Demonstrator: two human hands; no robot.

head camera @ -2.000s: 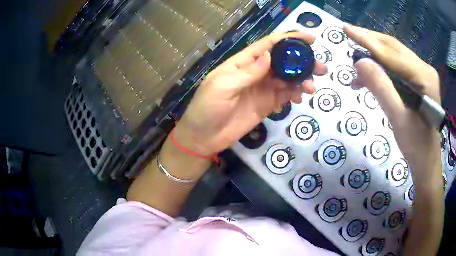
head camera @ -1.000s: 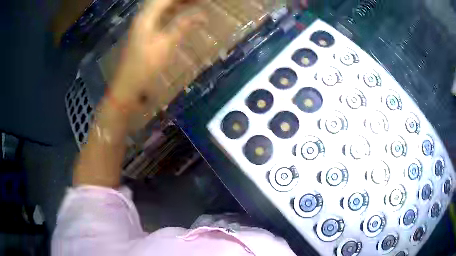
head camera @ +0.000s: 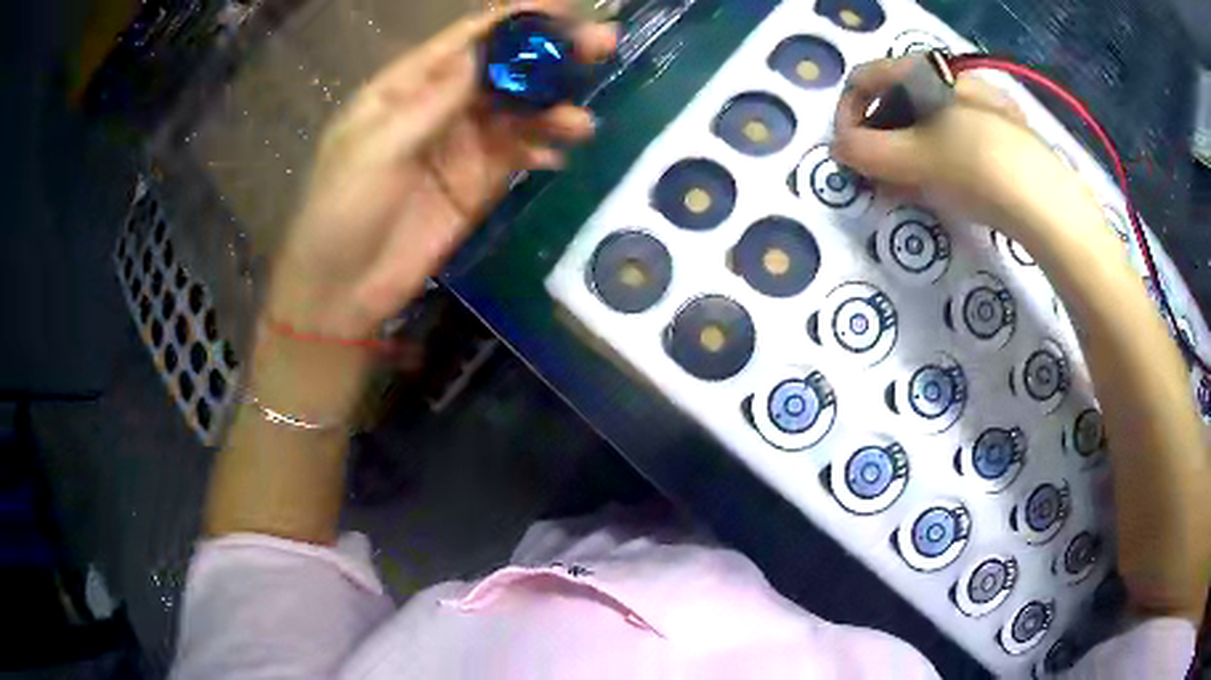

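My left hand (head camera: 412, 173) holds a speaker driver (head camera: 527, 61) by its edges, its glossy black face with blue reflections turned up, left of the foam tray. My right hand (head camera: 916, 126) grips the black test probe (head camera: 908, 90), whose red and black lead (head camera: 1082, 113) trails to the right. The probe tip is hidden at my fingers, over the upper part of the foam tray. The white foam tray (head camera: 664, 385) holds rows of ringed driver backs (head camera: 859, 324). Several dark holes with tan dots (head camera: 631, 271) at its upper left hold no driver.
The foam tray lies on a green-topped bench (head camera: 531, 246) with a blue edge. A clear plastic blister tray (head camera: 286, 80) over tan board is at the upper left. A stack of hole-punched trays (head camera: 173, 312) stands at far left. Dark grey floor (head camera: 93, 492) shows lower left.
My left hand has come back right and now shows a driver in its fingers. My right hand, out of view one second ago, is over the tray with the probe.
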